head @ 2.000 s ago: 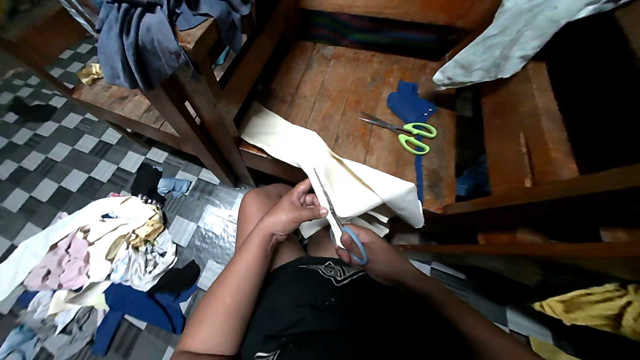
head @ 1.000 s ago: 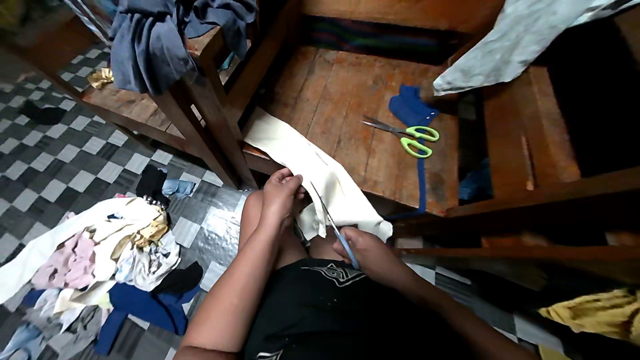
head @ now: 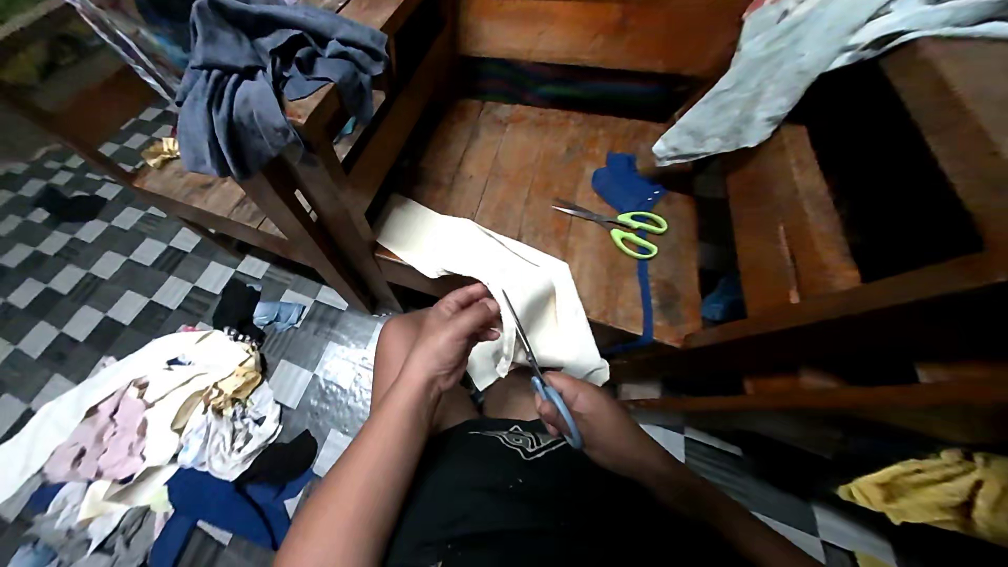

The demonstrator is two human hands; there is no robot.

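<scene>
A cream cloth (head: 535, 283) lies from the wooden bench seat across to my lap. My left hand (head: 461, 327) pinches its near edge between thumb and fingers. In my right hand (head: 579, 417) is a pair of scissors with blue-grey handles (head: 559, 409), blades pointing up and left over the cloth beside my left hand. A second pair of scissors with lime-green handles (head: 636, 235) rests on the seat, partly on a navy cloth piece (head: 626, 185) with a narrow blue strip (head: 645, 299) running toward the seat's front edge.
Mixed cloth scraps (head: 181, 402) are heaped on the checkered floor at left. A grey-blue cloth (head: 244, 94) hangs over the bench's armrest. A pale cloth (head: 748, 94) drapes at upper right. Yellow cloth (head: 937, 492) lies at lower right.
The cream cloth's right end has shifted and its folds have changed. My left hand has moved up from where it was two seconds ago, and the scissors in my right hand have changed angle.
</scene>
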